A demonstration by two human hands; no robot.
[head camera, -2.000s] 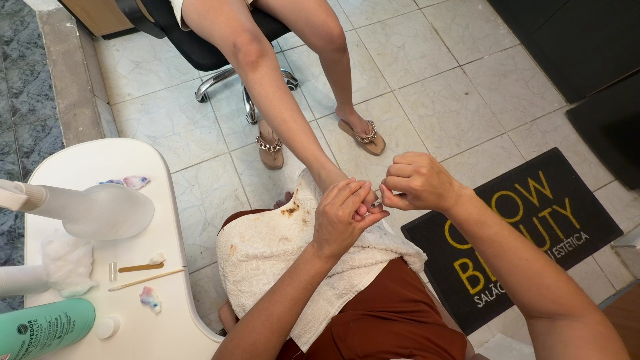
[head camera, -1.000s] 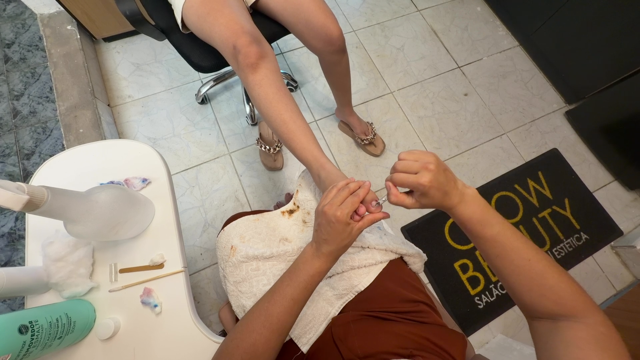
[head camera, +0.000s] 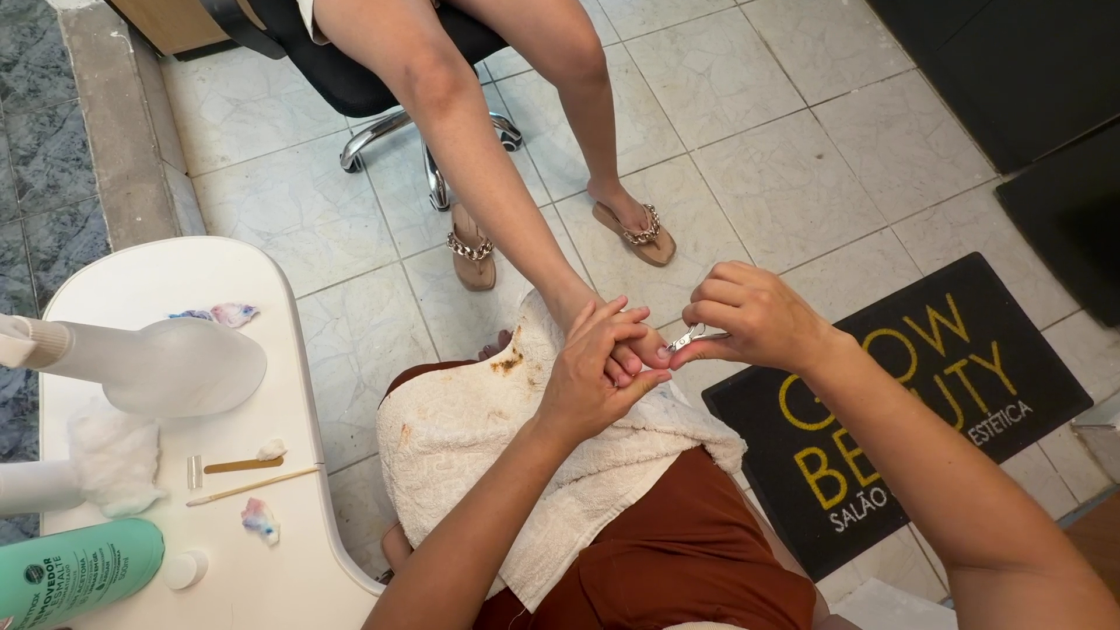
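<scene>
A seated person's bare foot (head camera: 577, 308) rests over a stained white towel (head camera: 455, 411) on my lap. My left hand (head camera: 591, 376) is wrapped around the front of that foot, its thumb and fingers holding the toes near the big toe (head camera: 649, 348). Small metal cuticle nippers (head camera: 693, 338) are in my right hand (head camera: 744, 317), with their tip touching the big toe at its nail. My right fingers curl over the handles, which are partly hidden.
On the white table (head camera: 289, 350) at left are a clear spray bottle (head camera: 192, 367), a green remover bottle (head camera: 87, 564), cotton (head camera: 114, 455), a wooden stick (head camera: 254, 486) and a white cap (head camera: 185, 570). Sandals (head camera: 472, 254), a wheeled chair (head camera: 350, 79) and a black mat (head camera: 901, 411) stand beyond.
My right hand has turned slightly, and the nippers show more plainly at the big toe. My left hand's fingers are more spread over the foot.
</scene>
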